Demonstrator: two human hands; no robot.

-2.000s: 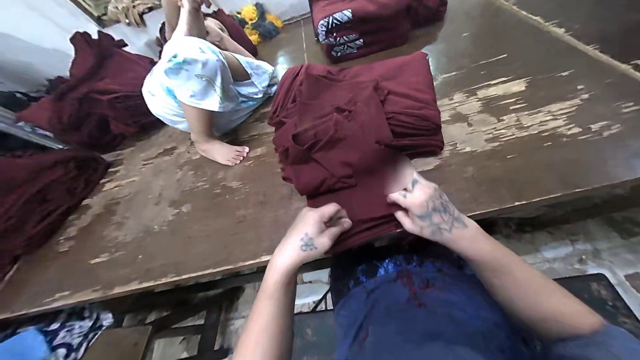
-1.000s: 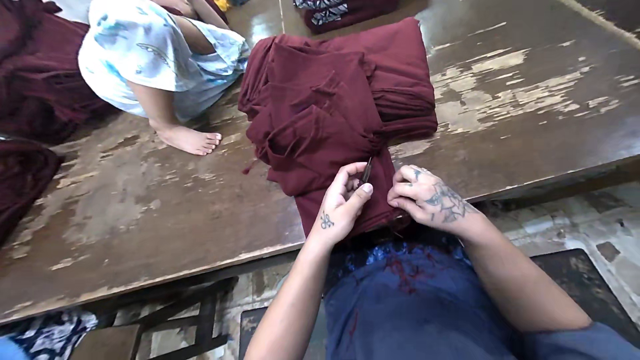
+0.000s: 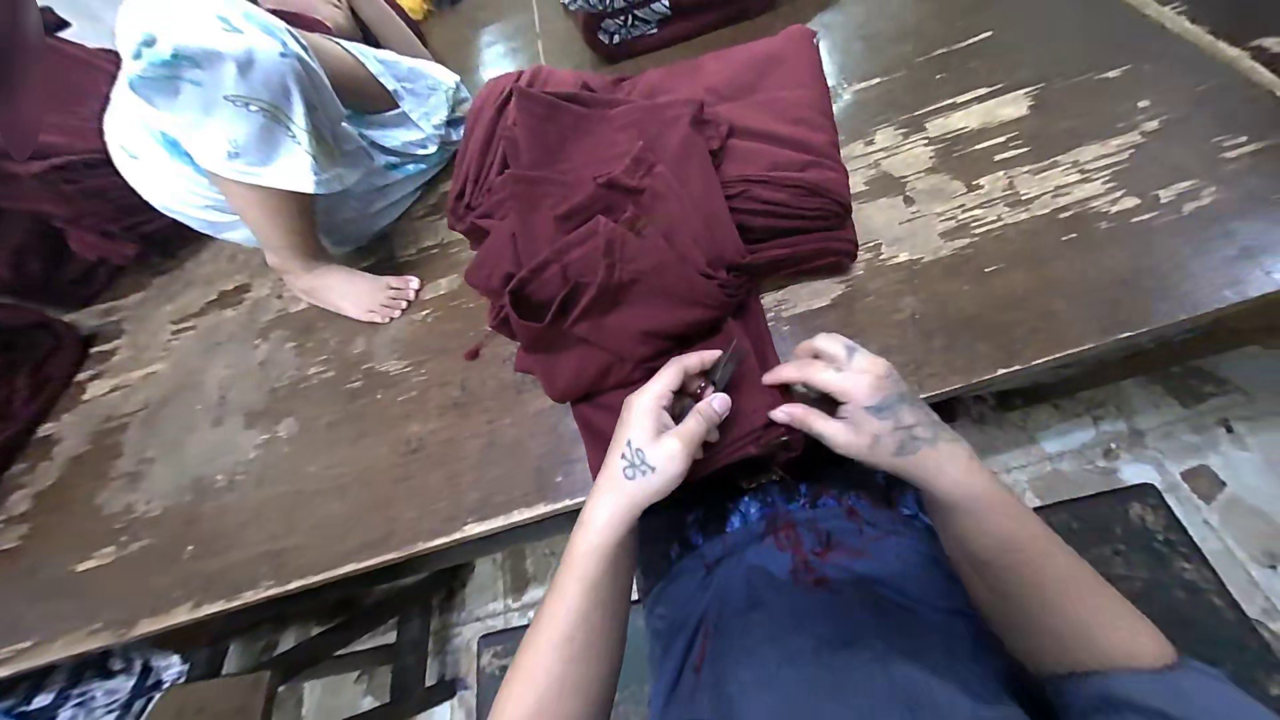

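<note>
Several folded maroon cloth garments (image 3: 640, 200) lie stacked on the worn wooden table, their near part reaching over the front edge to my lap. My left hand (image 3: 660, 430) is closed around a small metal cutting tool (image 3: 718, 372), perhaps thread snips, with its blade pointing up and away over the cloth. To the right, my right hand (image 3: 850, 400) has its thumb and fingers apart at the cloth's right edge. Whether a thread lies between those fingers cannot be told. Loose red threads (image 3: 800, 545) cling to the dark blue clothing on my lap.
A person's bare foot (image 3: 355, 290) rests on the wooden table (image 3: 350, 430) left of the stack. Maroon cloth (image 3: 60, 180) is heaped at the far left. Another maroon pile with patterned cloth (image 3: 635, 20) stands at the back. A dark seat (image 3: 1150, 560) is at lower right.
The cutting tool shows in my left hand now and one second ago, but not two seconds ago. My right hand's fingers have spread from their earlier pinch.
</note>
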